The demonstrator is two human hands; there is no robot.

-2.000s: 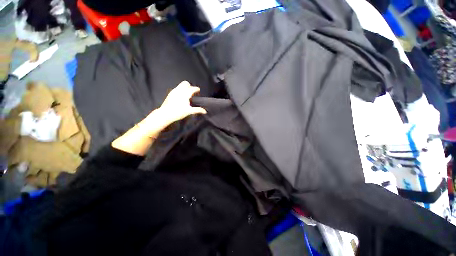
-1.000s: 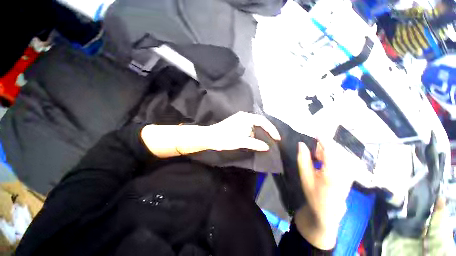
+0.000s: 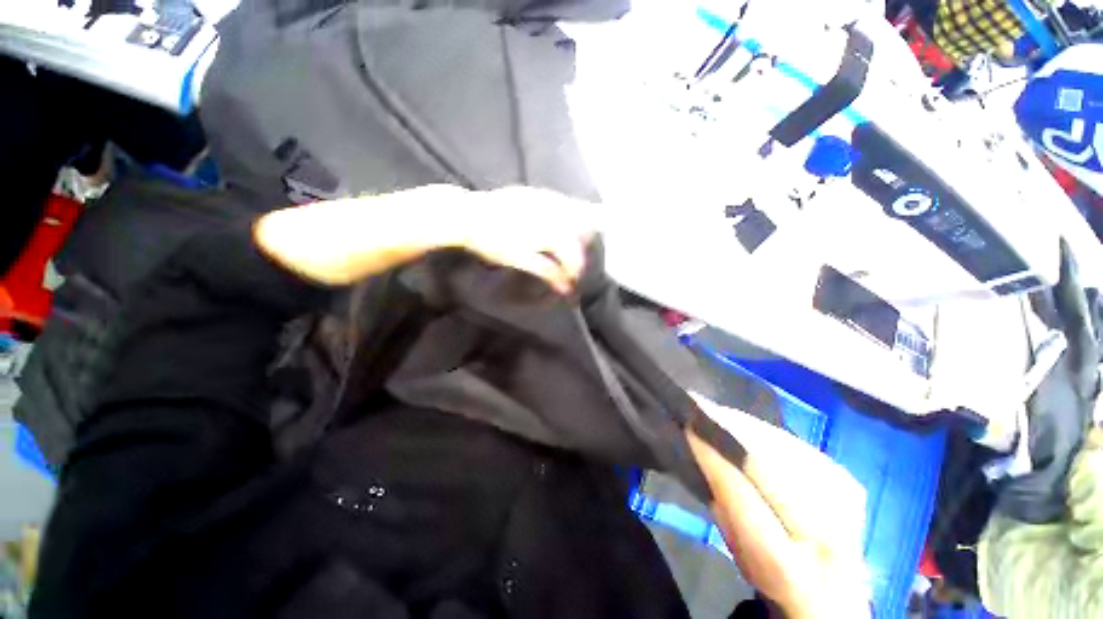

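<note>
A dark grey garment panel [image 3: 484, 363] lies over my lap and is lifted at its edge between my hands. My left hand [image 3: 538, 242] reaches across and grips the panel's edge near the table's front edge. My right hand [image 3: 774, 508] is lower right, with its fingers on the lower end of the same edge; the fingertips are partly hidden by the cloth. More grey cloth [image 3: 448, 85] lies on the white table [image 3: 653, 218] beyond my left hand.
The white sewing machine has a dark panel [image 3: 931, 224] and a black strap [image 3: 829, 91]. Small dark scraps [image 3: 751, 225] and a black flat rectangle [image 3: 856, 305] lie on the table. Blue plastic [image 3: 889, 472] is beside my right hand. Dark cloth hangs at the left.
My left hand has moved up and now grips the cloth edge. My right hand has gone from open to holding the cloth. The edge is stretched between both hands. The view has shifted.
</note>
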